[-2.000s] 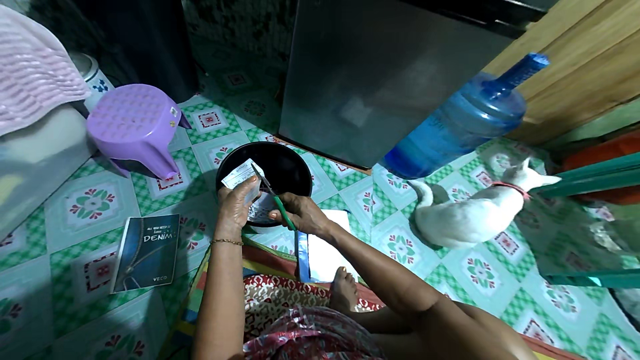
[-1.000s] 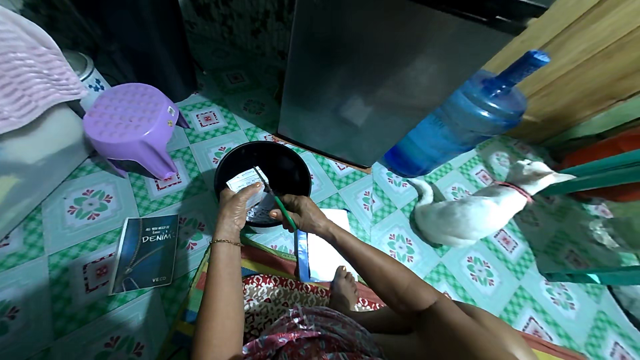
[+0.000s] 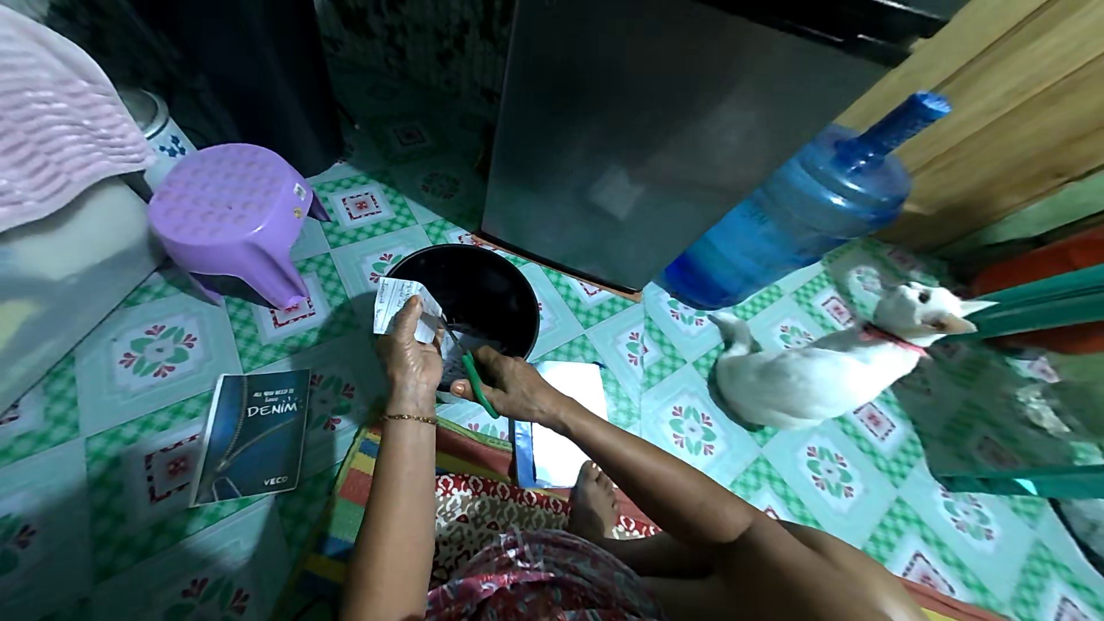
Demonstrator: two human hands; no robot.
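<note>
My left hand holds a piece of printed paper over the left rim of a round black basin. Green-handled scissors are in my right hand, their blades pointing up and left at the paper's right side. Whether the blades touch the paper cannot be told. Some pale pieces lie in the lower part of the basin, partly hidden by my hands. Right of the basin, a white sheet lies on something blue by my foot.
A purple plastic stool and a denim-themed booklet are on the left of the tiled-pattern floor. Beyond the basin stands a dark refrigerator, with a blue water jug beside it. A white cat lies on the right.
The paper in my left hand has tilted and moved a little left, apart from how it lay near the blades before. The cat's head has turned.
</note>
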